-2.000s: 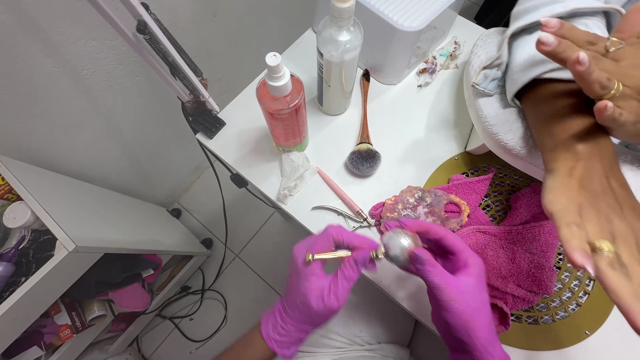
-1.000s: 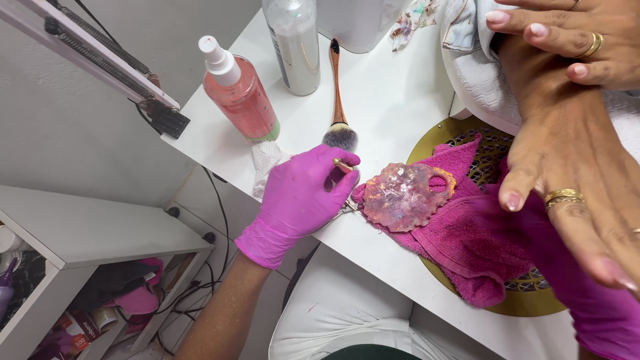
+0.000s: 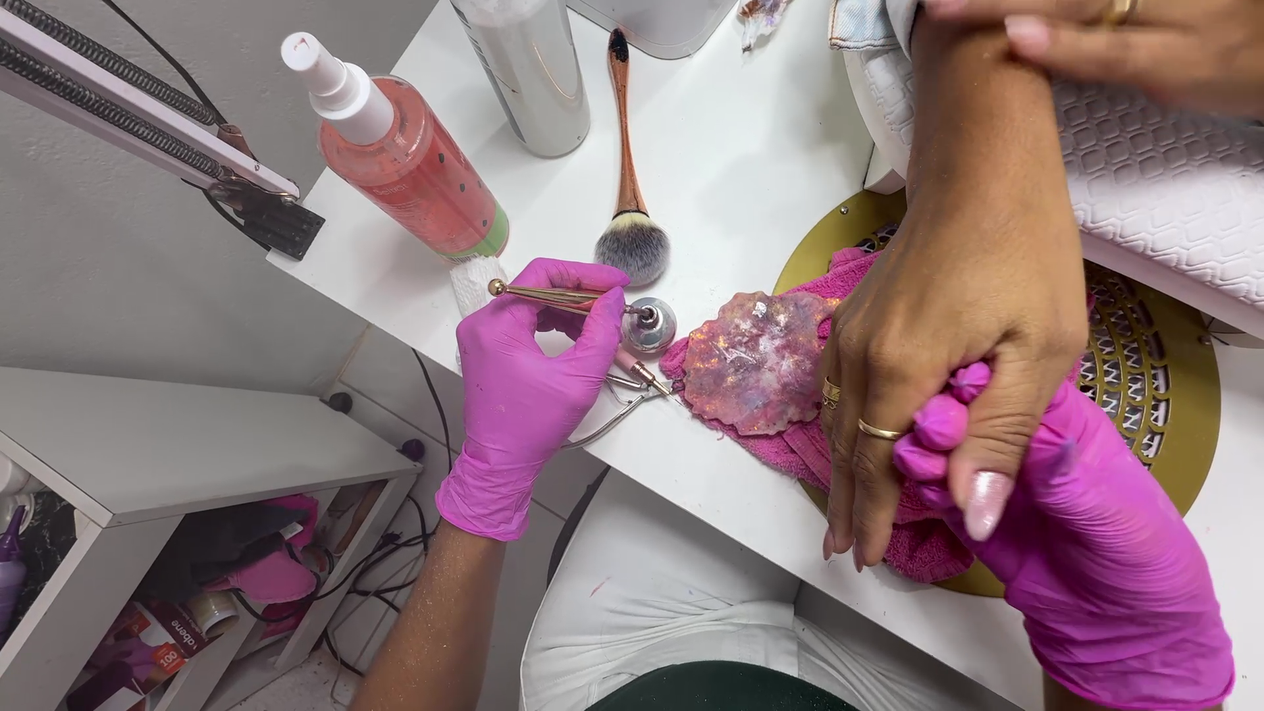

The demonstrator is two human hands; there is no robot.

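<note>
My left hand (image 3: 533, 365), in a pink glove, holds a metallic gold nail tool (image 3: 558, 294) with a ball end. The tool's other tip is at the neck of a small open silvery bottle (image 3: 648, 326) on the table. My right hand (image 3: 1096, 523), gloved too, holds another person's hand (image 3: 958, 316) from below around the thumb; that thumb has a shimmery pink nail (image 3: 986, 504). Between my hands lies a marbled resin palette (image 3: 760, 362) on a pink towel (image 3: 928, 550). A pink pen-like tool (image 3: 642, 370) and metal nippers (image 3: 610, 423) lie by the palette's left side.
A red spray bottle (image 3: 410, 158), a clear bottle (image 3: 528, 74) and a fluffy brush (image 3: 632, 242) are beyond my left hand. A gold perforated plate (image 3: 1185, 434) sits beneath the towel. A padded white rest (image 3: 1165, 188) supports the other person's arm. A lamp arm (image 3: 148, 109) rises at left.
The silvery bottle was in my right hand two seconds ago and now stands on the table. My right hand has moved right and taken hold of the other person's hand. The view is closer.
</note>
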